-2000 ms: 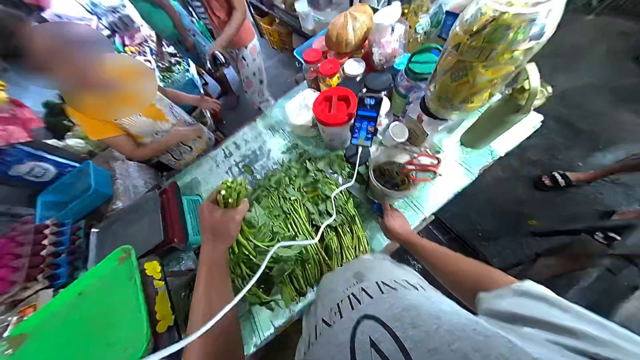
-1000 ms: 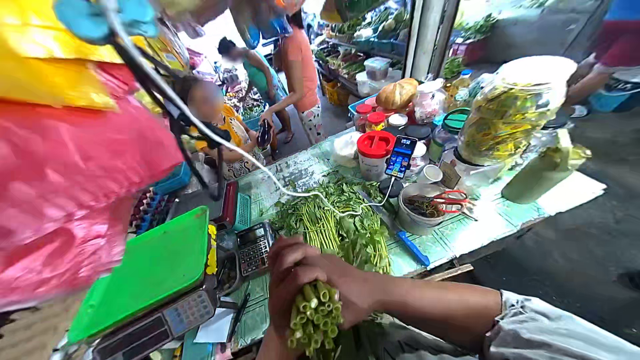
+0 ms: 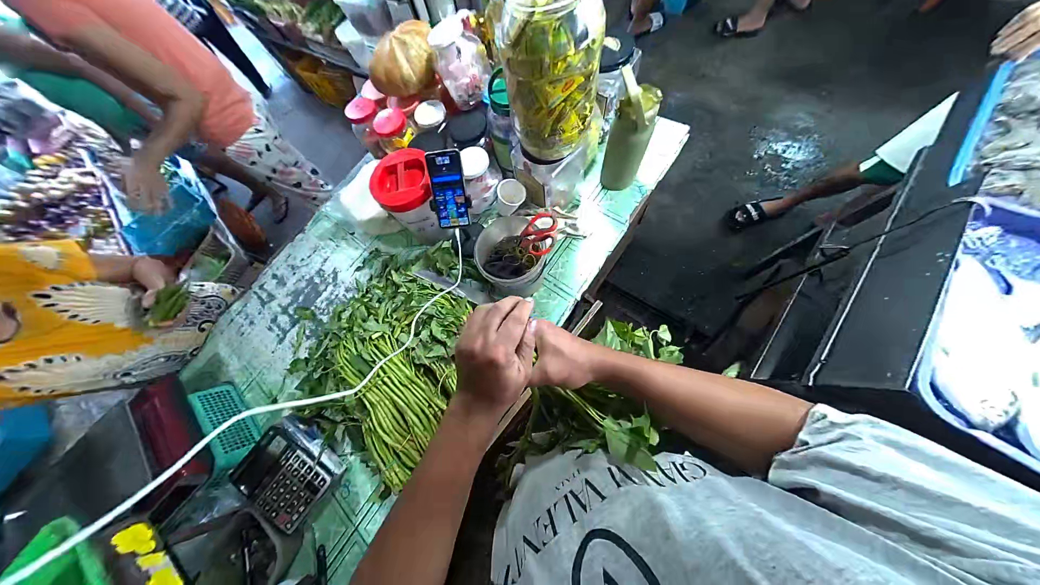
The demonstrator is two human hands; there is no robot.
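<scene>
My left hand [image 3: 494,353] and my right hand [image 3: 561,355] are closed together at the table's near edge, around the stems of a bunch of leafy greens [image 3: 626,435]. Its leaves hang below and to the right of my hands, against my shirt. Most of the gripped stems are hidden by my fingers. Just left of my left hand, a heap of long-stemmed leafy greens [image 3: 390,398] lies on the table, stems toward me. A knife blade [image 3: 447,284] shows partly at the heap's upper edge. Beyond my hands, red-handled scissors [image 3: 538,234] rest in a white tub [image 3: 520,280].
A phone [image 3: 448,188] on a white cable [image 3: 325,398] stands before a red-lidded container [image 3: 400,180] and jars. A large jar of packets [image 3: 552,81] and a green bottle [image 3: 631,142] stand behind. A calculator [image 3: 284,475] and green basket [image 3: 225,426] are at left. People stand across the table.
My hands have come together on a bunch. A second ago its cut stem ends faced the camera; now its leaves show below my hands. The view has swung considerably.
</scene>
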